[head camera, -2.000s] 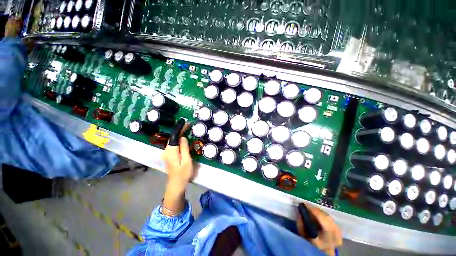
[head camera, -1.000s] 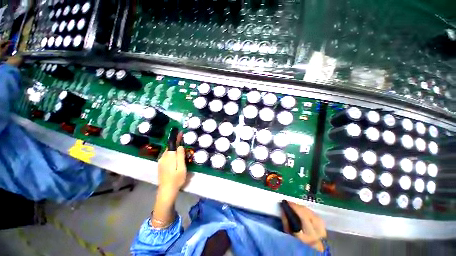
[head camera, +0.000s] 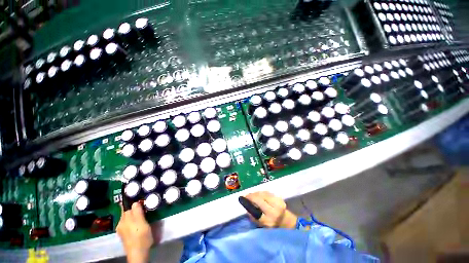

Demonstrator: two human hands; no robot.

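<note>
My left hand [head camera: 134,231] is at the near edge of a green circuit board [head camera: 252,177], its fingertips beside the front-left capacitors. A black, finger-long shape shows at its fingers. My right hand [head camera: 272,209] is over the near rail, fingers curled, with a similar black shape [head camera: 250,207] at its fingertips. I cannot tell whether these are capacitors or finger covers. Rows of upright black capacitors with white tops [head camera: 169,177] stand on the board. An orange-copper coil [head camera: 232,181] sits at its front right.
The pale metal rail [head camera: 308,180] runs along the near side. Behind the boards, a clear blister tray [head camera: 205,56] holds two rows of capacitors [head camera: 79,60] at its left. A full capacitor tray [head camera: 411,23] is at the back right. A yellow patch [head camera: 37,255] marks the rail's left.
The view has swung to the right, so the boards and my hands appear further left and the full tray at the back right shows. My right hand is nearer the board's front edge.
</note>
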